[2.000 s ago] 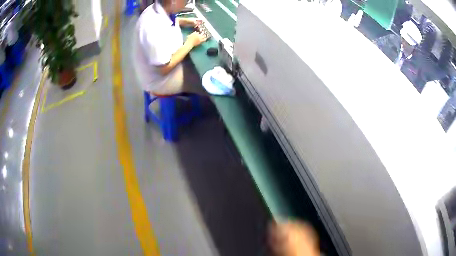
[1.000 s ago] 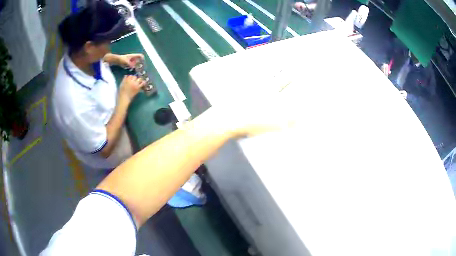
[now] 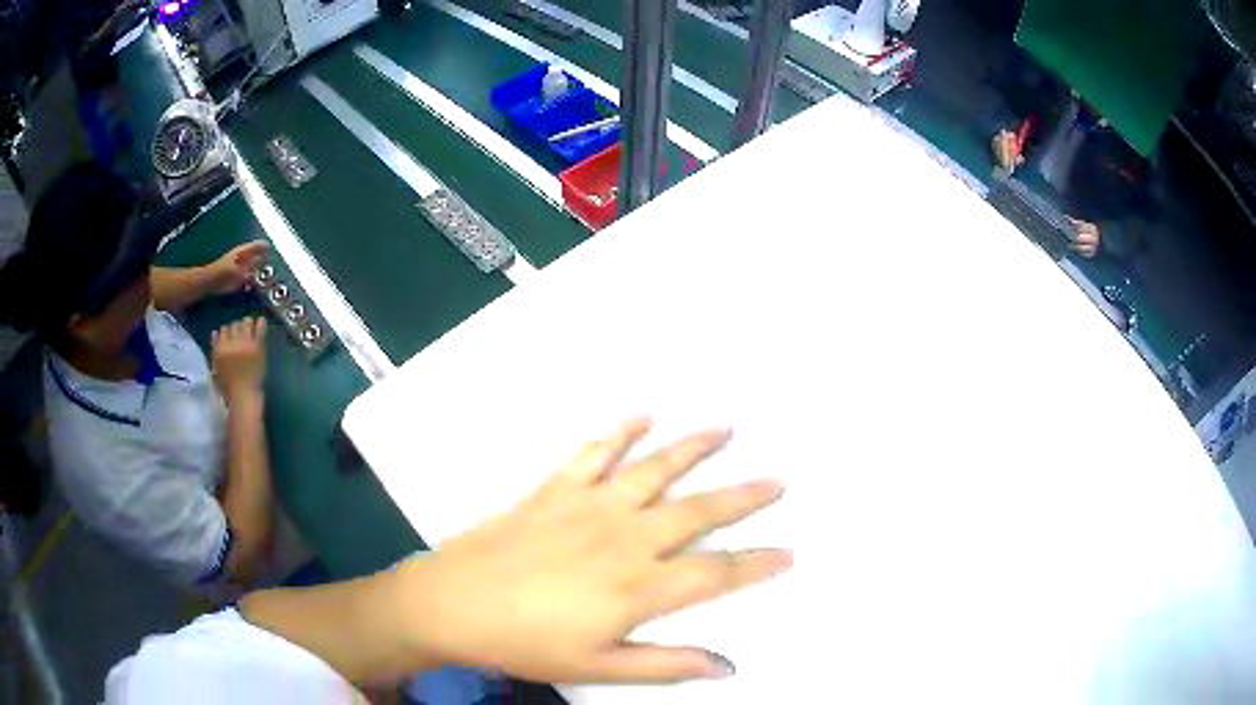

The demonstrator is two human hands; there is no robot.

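My left hand (image 3: 592, 558) lies palm down with its fingers spread on a large, bright white top surface (image 3: 882, 400). It holds nothing. The forearm comes in from the lower left with a white sleeve. My right hand is not in view. The white surface is overexposed, so no detail shows on it.
A person in a dark cap and white shirt (image 3: 138, 455) sits at left, hands by a four-seat metal plate (image 3: 289, 306). More plates (image 3: 466, 232) lie on the green bench. Blue bins (image 3: 558, 110), a red bin (image 3: 592, 183) and metal posts (image 3: 645, 97) stand beyond. Another person's hands (image 3: 1084, 238) show far right.
The view has swung leftward and onto the bench and white top. My left hand, washed out one second ago, now shows clearly, spread on the white surface. The seated person appears farther left.
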